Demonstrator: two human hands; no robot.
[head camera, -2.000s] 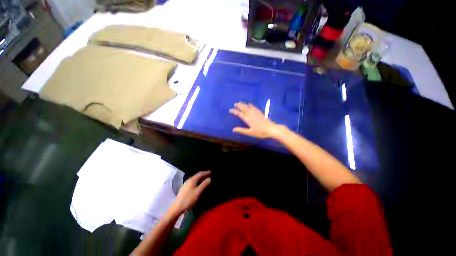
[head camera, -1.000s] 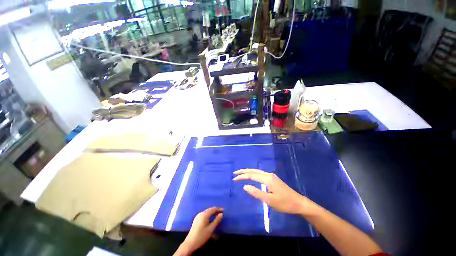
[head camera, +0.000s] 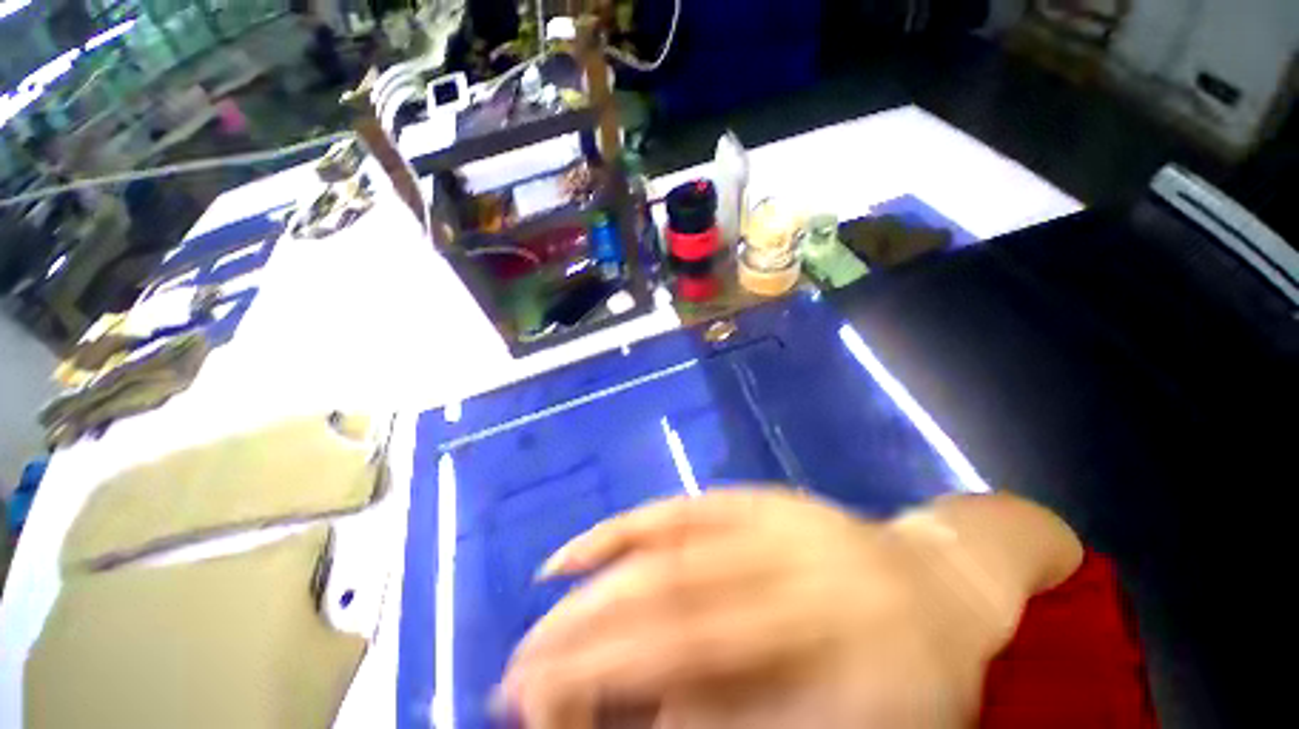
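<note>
A large shiny blue sewing template (head camera: 513, 484) lies on the white table in front of me, with straight slots and pocket-like outlines. My right hand (head camera: 755, 612) is large, close to the camera and blurred, raised over the template's near part. Its fingers point left and appear bent; whether it holds anything is hidden. My left hand is not in view. The wide khaki cut panels (head camera: 192, 641) lie left of the template, cut off by the lower edge. The narrow khaki panels (head camera: 228, 484) lie just beyond them.
A dark-framed rack (head camera: 520, 228) stands behind the template. Right of it are a red-and-black flask (head camera: 694, 242), a round jar (head camera: 769, 254) and a small green item (head camera: 831, 254). Khaki bundles (head camera: 128, 378) and small blue templates (head camera: 228, 271) lie far left. A large black surface (head camera: 1083, 385) is at right.
The view has turned right and moved closer to the template. My right hand has come up near the camera. My left hand, earlier over the template's near edge, has left the picture.
</note>
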